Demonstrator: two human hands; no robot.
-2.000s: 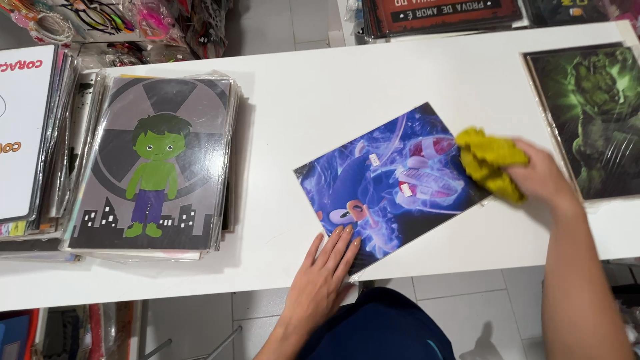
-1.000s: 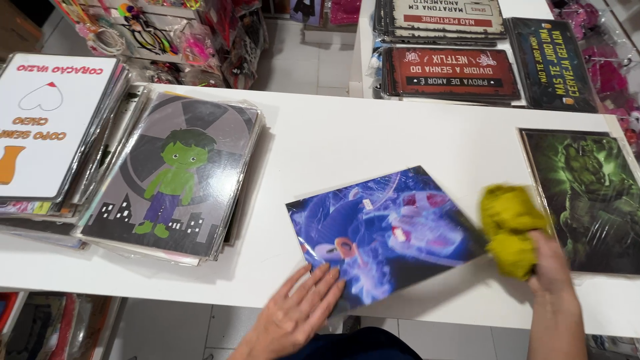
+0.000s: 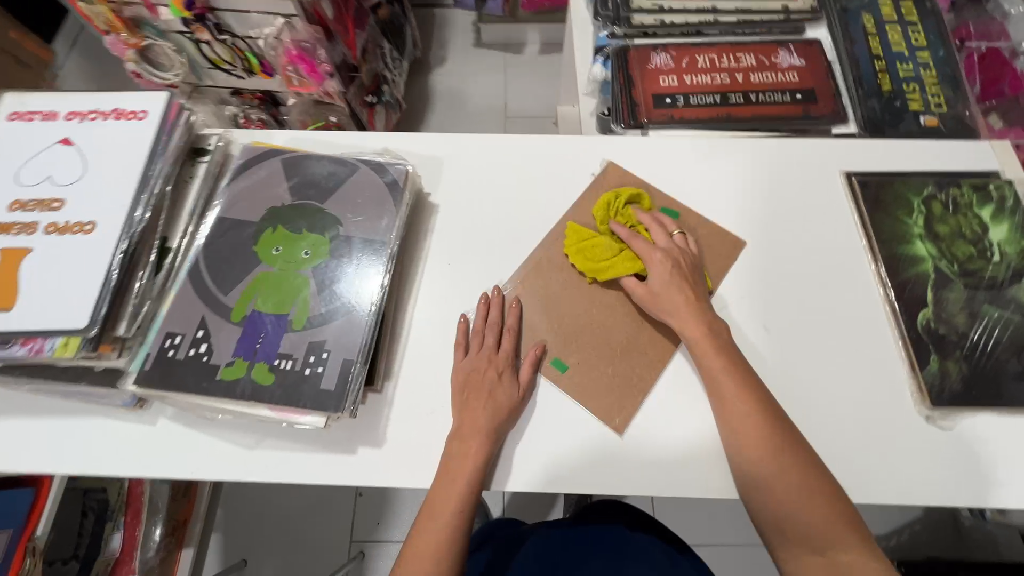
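Observation:
A plaque in clear plastic wrap lies at a slant on the white table (image 3: 448, 448), its plain brown back (image 3: 608, 344) facing up with two small green stickers on it. My right hand (image 3: 668, 268) presses a crumpled yellow cloth (image 3: 604, 252) onto the upper part of that back. Flat at the lower left edge of the plaque rests my left hand (image 3: 492, 364), fingers slightly spread and holding nothing; the fingertips touch the wrap.
Left of the plaque is a stack of wrapped plaques topped by a green cartoon figure (image 3: 284, 280), beside another stack with a white sign (image 3: 72, 264). A dark green picture (image 3: 960, 296) lies at the right. Red signs (image 3: 736, 84) stand stacked beyond the far edge.
The plaque has been turned over: its blue printed face showed before, and now its brown back does. My right hand with the cloth has moved from beside the plaque onto it.

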